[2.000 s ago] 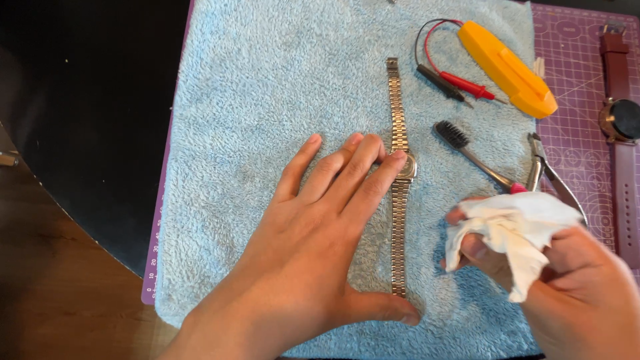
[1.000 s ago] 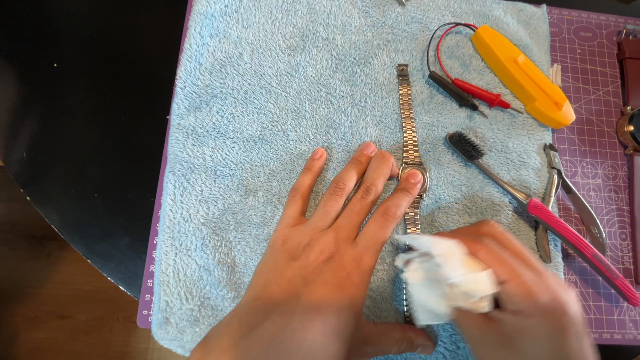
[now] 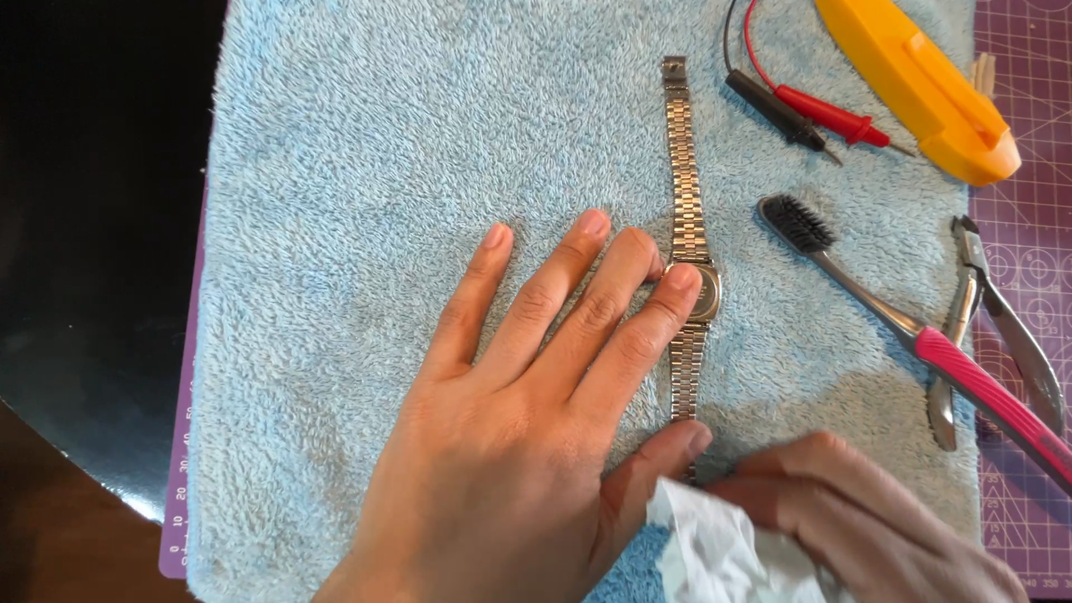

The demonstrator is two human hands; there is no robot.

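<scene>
A wristwatch with a metal link bracelet (image 3: 685,180) lies stretched out, case back up, on a light blue towel (image 3: 402,126). My left hand (image 3: 519,410) is spread flat, its index fingertip pressing on the watch case (image 3: 706,293) and its thumb across the lower bracelet. At the lower right, my right hand (image 3: 863,519), slightly blurred, holds a crumpled white cloth or tissue (image 3: 712,544) beside the left thumb. The lower end of the bracelet is largely hidden by the hands.
Right of the watch lie a pink-handled toothbrush (image 3: 988,385) with black bristles, metal nippers (image 3: 971,285), a yellow tester (image 3: 930,92), and its black probe (image 3: 775,109) and red probe (image 3: 829,115). A purple cutting mat (image 3: 1017,218) extends under the towel, over a black table (image 3: 92,209).
My right hand with the white cloth has moved down along the bracelet from just below the watch case. My left hand stays on the watch. Earlier, the right hand was off to the bracelet's right.
</scene>
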